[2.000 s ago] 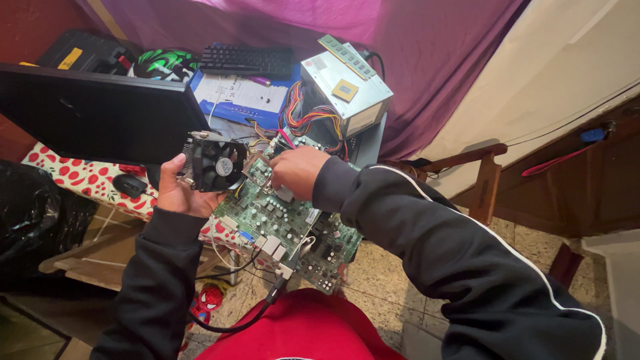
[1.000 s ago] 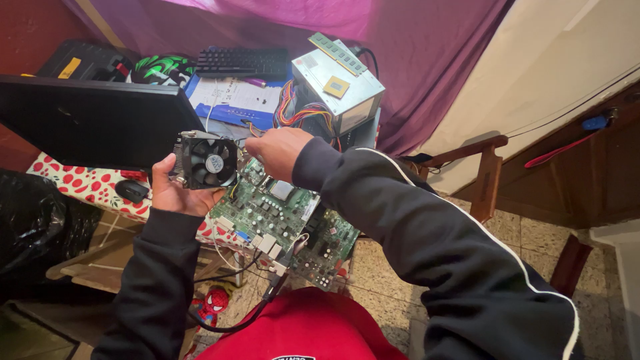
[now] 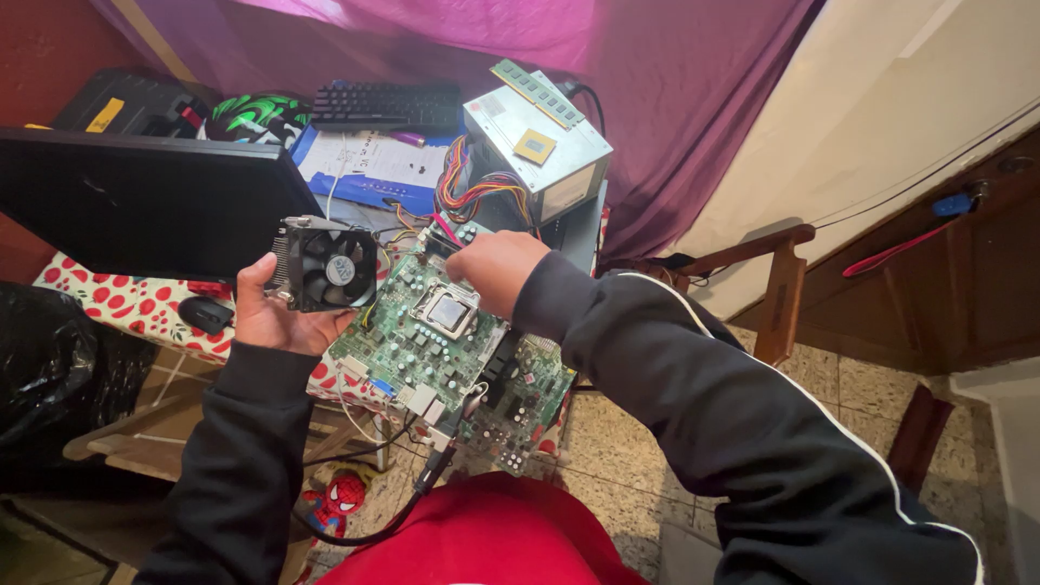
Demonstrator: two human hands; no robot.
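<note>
My left hand (image 3: 280, 317) holds a black CPU cooler fan with its metal heatsink (image 3: 335, 270), tilted on edge above the left side of a green motherboard (image 3: 406, 341). A processor (image 3: 448, 310) sits in the board's socket, its metal lid bare. My right hand (image 3: 497, 268) is over the board's upper right part, beside the socket, fingers bent down; whether it grips anything there is hidden. A second green circuit board (image 3: 532, 406) lies at the lower right. A black cable plug (image 3: 435, 467) is connected at the near edge.
Behind the boards stands a metal power supply (image 3: 487, 122) with colored wires, bearing a RAM stick (image 3: 536, 93) and a loose processor (image 3: 535, 146). A monitor (image 3: 154, 211), mouse (image 3: 205, 314) and keyboard (image 3: 386, 106) are at the left and back. A wooden chair (image 3: 780, 301) stands right.
My right hand has moved from near the fan, at the board's back edge, to the right of the socket. My left hand still holds the cooler.
</note>
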